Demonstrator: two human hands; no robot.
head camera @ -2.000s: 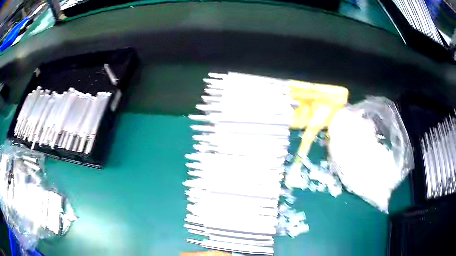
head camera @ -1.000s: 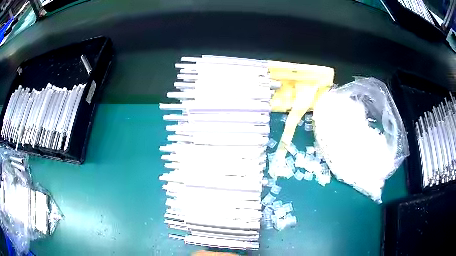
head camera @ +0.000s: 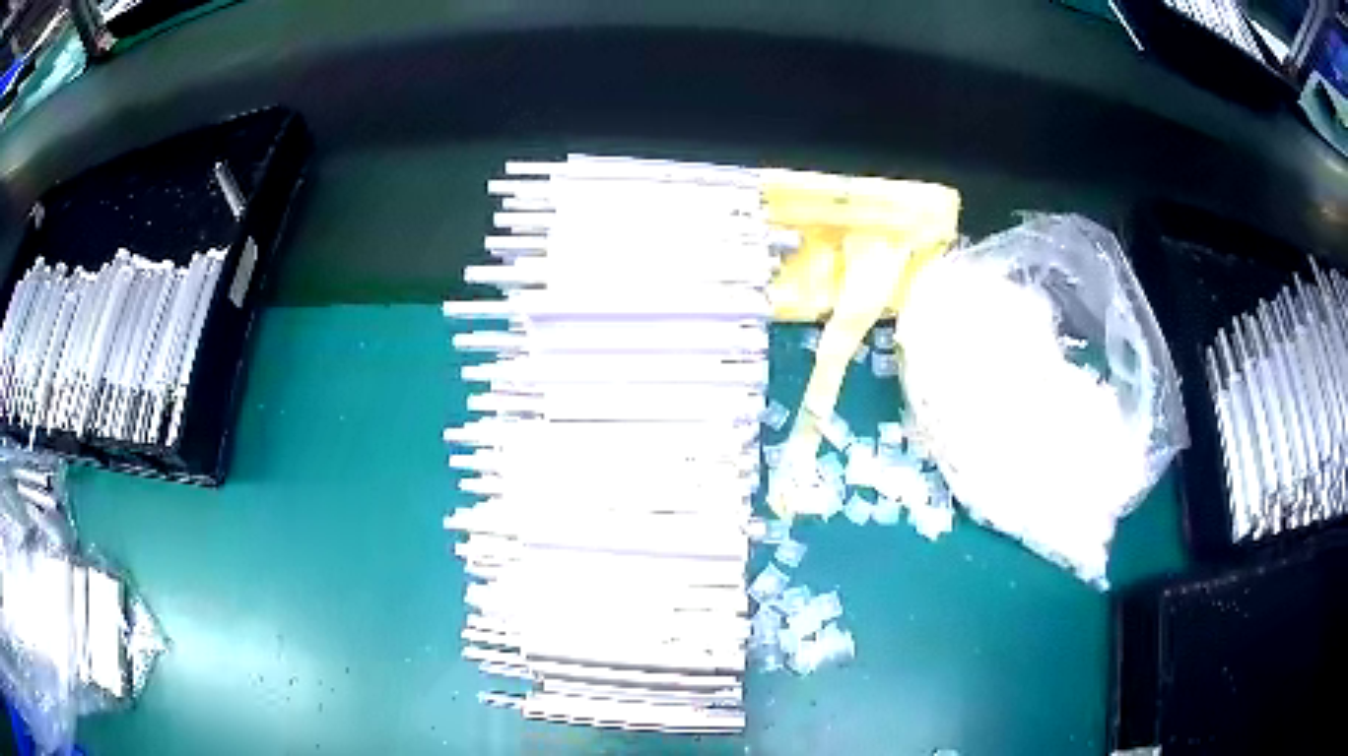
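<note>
A tall stack of white-silver rods lies side by side in the middle of the green mat, thinner tips pointing left. A loose pile of small translucent pieces lies right of it, with more pieces lower down. A yellow strip and bundle lies at the stack's upper right. A clear bag with a bright white mass lies right of the pile. Neither of my hands is in view.
A black tray holding silver rods stands at the left, above a clear bag of silver sticks at the left edge. Another black tray with slanted rods stands at the right, above a black box. A dark strip crosses the far side.
The whole scene has shifted left and slightly up in the picture. A bit of skin at the bottom edge below the stack has gone out of view.
</note>
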